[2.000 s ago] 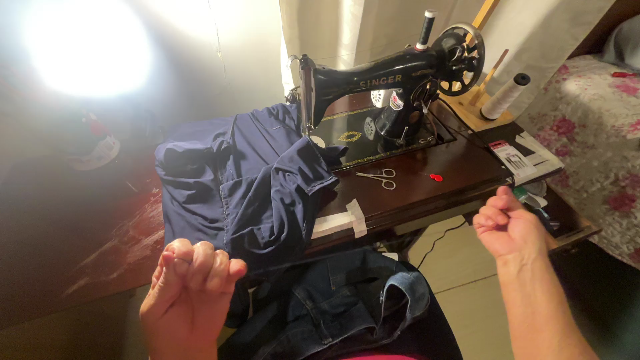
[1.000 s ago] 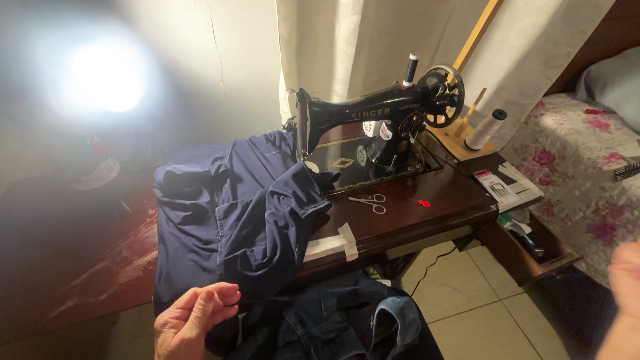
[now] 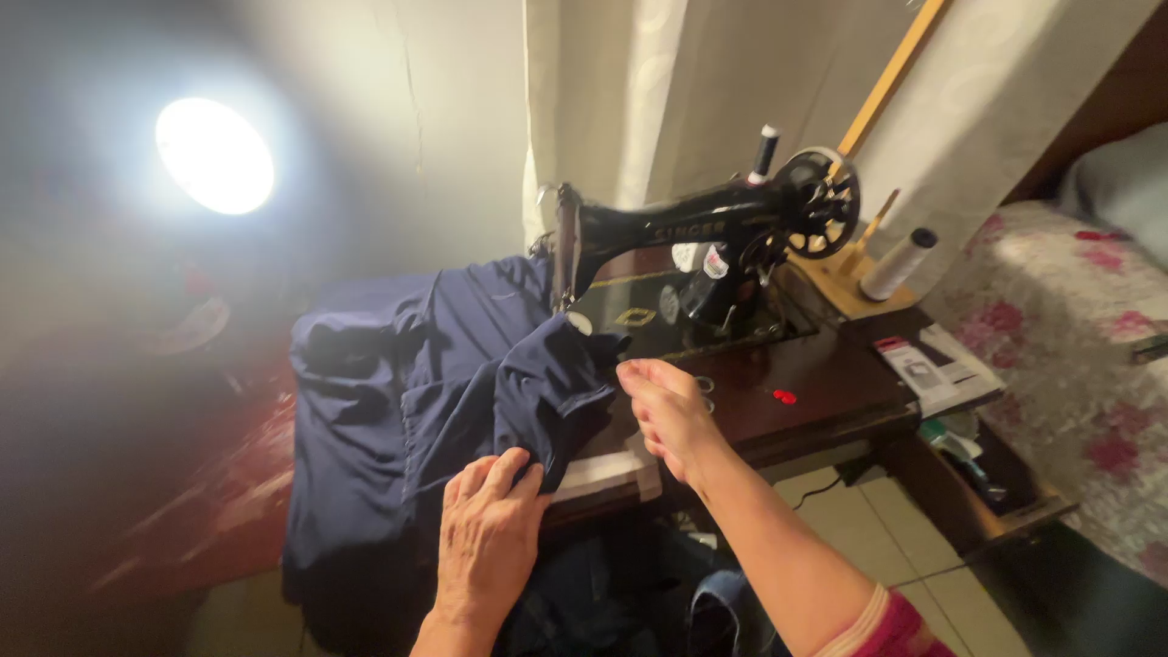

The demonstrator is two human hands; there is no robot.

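Navy fabric point(image 3: 456, 365) lies in folds over the left of the sewing table, reaching the needle end of a black Singer sewing machine point(image 3: 675, 224). My left hand point(image 3: 493, 520) rests its fingertips on the near edge of this cloth; whether it grips the cloth is unclear. Beside the cloth's right edge is my right hand point(image 3: 666, 411), fingertips pinched together; a thread between them cannot be made out. It partly hides small scissors point(image 3: 704, 392), whose finger loops show on the table. Farther right lies a small red object point(image 3: 785, 397).
A bright lamp point(image 3: 215, 155) shines at the left. Right of the machine stand a white thread cone point(image 3: 899, 265) on a wooden stand and a printed packet point(image 3: 917, 370). An open drawer point(image 3: 995, 493) juts out below. Denim point(image 3: 721, 602) lies beneath my hands.
Both hands, apart in the earlier frames, have come together at the navy cloth. My right hand has moved left from the right edge of view; my left now touches the cloth.
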